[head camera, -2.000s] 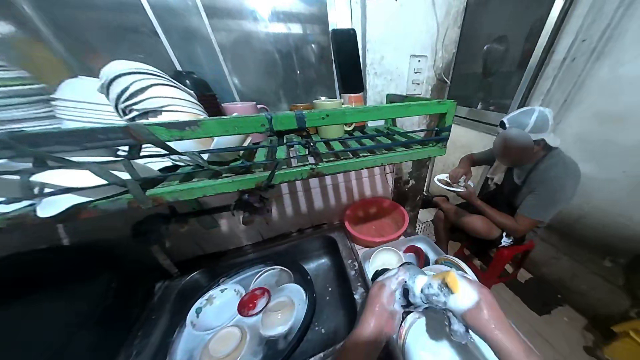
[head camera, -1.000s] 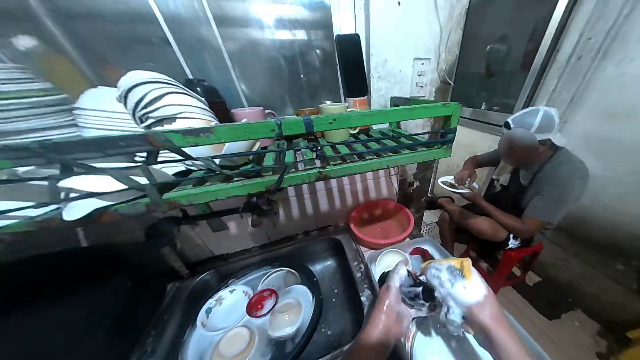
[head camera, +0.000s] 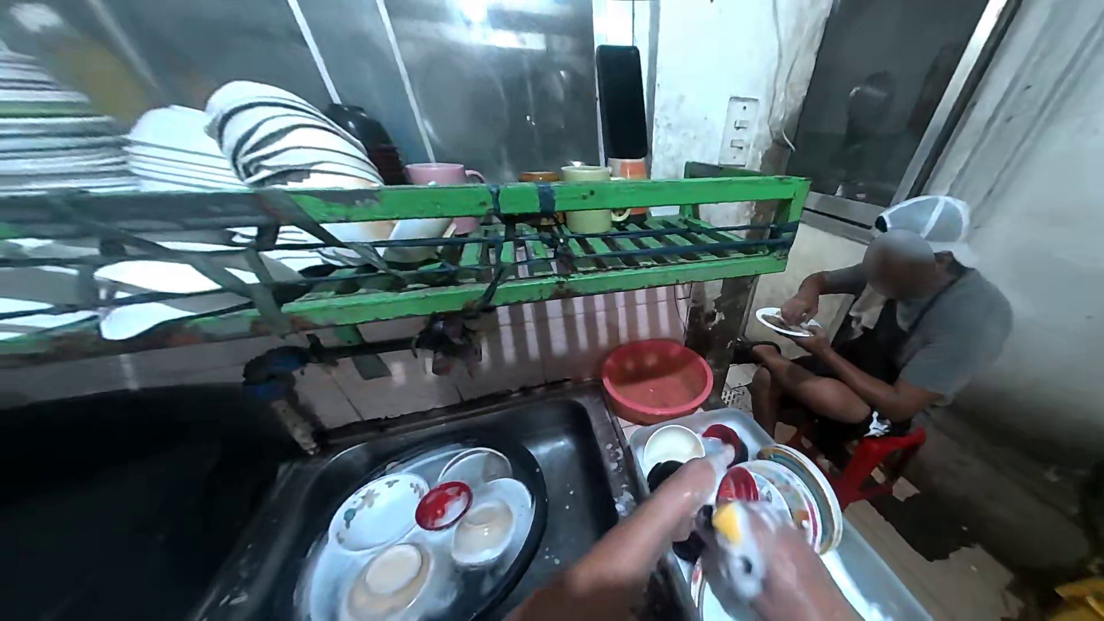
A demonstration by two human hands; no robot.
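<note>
My right hand [head camera: 772, 552], covered in suds, is closed on a yellow sponge [head camera: 727, 523] and whitish, foamy material. Close beside it, my left hand [head camera: 686, 500] is near a small dark object; whether its fingers grip that object is unclear. Both hands are over a metal tray [head camera: 875, 573] of soapy dishes. In the tray are a white bowl [head camera: 674, 447], a red dish [head camera: 737, 486] and several patterned plates [head camera: 828, 492], partly hidden by my hands.
Left is a metal sink [head camera: 565, 470] with a round basin of water [head camera: 319, 552], bowls and a small red dish [head camera: 443, 505]. A red plastic basin [head camera: 657, 379] sits behind. A green rack [head camera: 535, 293] holds stacked plates and mugs. A seated person [head camera: 931, 328] holds a plate at right.
Both hands have shifted slightly over the tray. The yellow sponge, which was at the top of the right hand, now shows lower, between the hands. More of the patterned plates is visible.
</note>
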